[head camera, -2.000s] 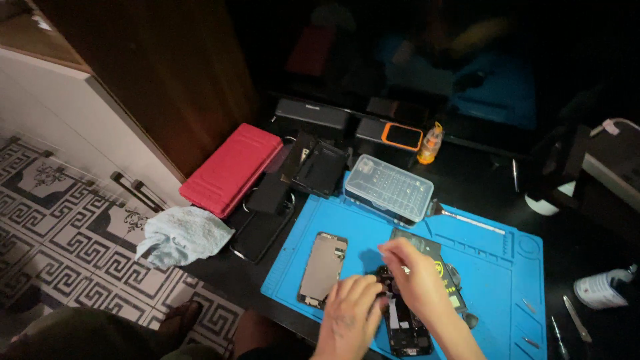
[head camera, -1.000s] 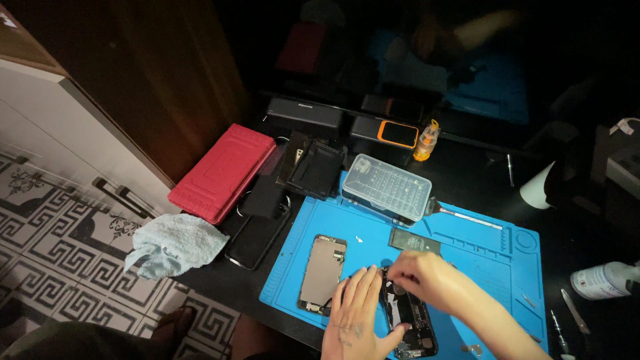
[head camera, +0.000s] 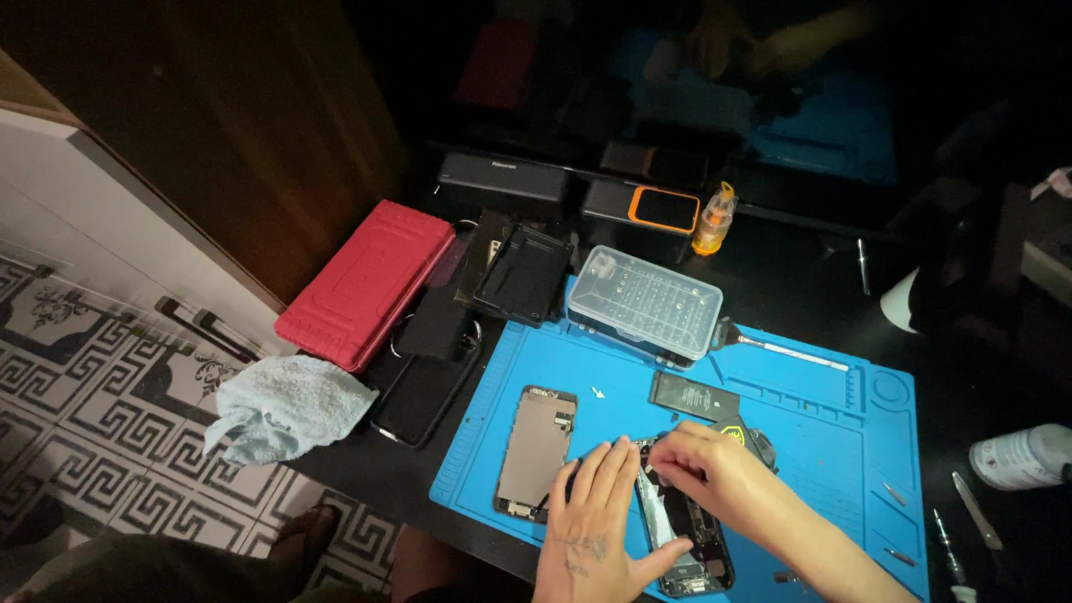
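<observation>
An opened smartphone body (head camera: 710, 536) lies on the blue silicone repair mat (head camera: 477, 452), its inner parts and a silvery strip showing. Flat along its left edge rests my left hand (head camera: 599, 519), fingers extended, thumb across the lower part. The bent fingers of my right hand (head camera: 695, 461) pinch at the upper part of the body; whether something small is between them cannot be told. A detached phone screen assembly (head camera: 536, 448) lies to the left, its back up. Above the hands are a phone battery (head camera: 695, 396) and a black item with a yellow emblem (head camera: 758, 444), partly covered by my right hand.
A clear-lidded bit case (head camera: 645, 306) and a brush (head camera: 791, 353) sit at the mat's back edge. Left are a red case (head camera: 366, 285), phone cases (head camera: 427, 389) and a cloth (head camera: 289, 409). Tweezers (head camera: 976, 511), a screwdriver (head camera: 949, 544) and a bottle (head camera: 1020, 456) stand or lie right.
Two seconds ago my right hand was raised above the phone body; now its fingers are down at the body's upper part. My left hand has spread flat along the left edge.
</observation>
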